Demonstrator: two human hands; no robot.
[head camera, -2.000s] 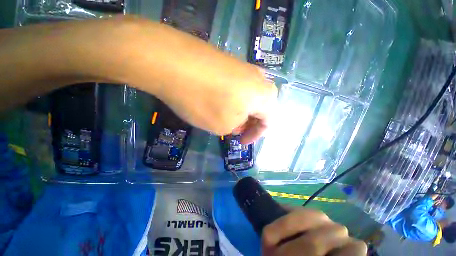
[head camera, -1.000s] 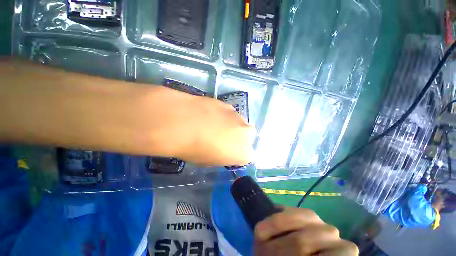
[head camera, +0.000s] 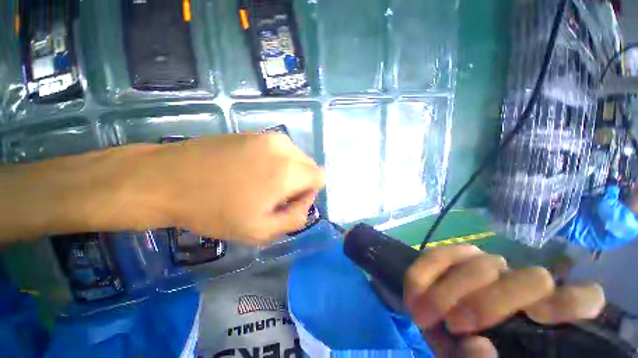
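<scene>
My right hand (head camera: 490, 297) is closed around the black electric screwdriver (head camera: 381, 255) at the lower right, its nose pointing up and left. The thin bit (head camera: 337, 226) shows faintly near the phone at the tray's near edge. My left hand (head camera: 280, 185) lies over that phone (head camera: 310, 218), covering most of it; its fingertips are curled, and whether they hold anything is hidden. The clear blister tray (head camera: 388, 98) holds black phones in two rows. In the far row, one phone (head camera: 278, 52) shows its board, and another (head camera: 161, 49) shows a plain dark face.
Stacked clear trays (head camera: 539, 133) stand at the right. A black cable (head camera: 476, 175) curves down from the top right to behind the screwdriver. A person's blue sleeve (head camera: 605, 220) shows at the right edge. A yellow line (head camera: 458, 240) crosses the green floor.
The tray and phones appear shifted left in view and slightly turned. The screwdriver has moved a little right and lies more level, its tip farther from the near phone. My left hand still covers that phone.
</scene>
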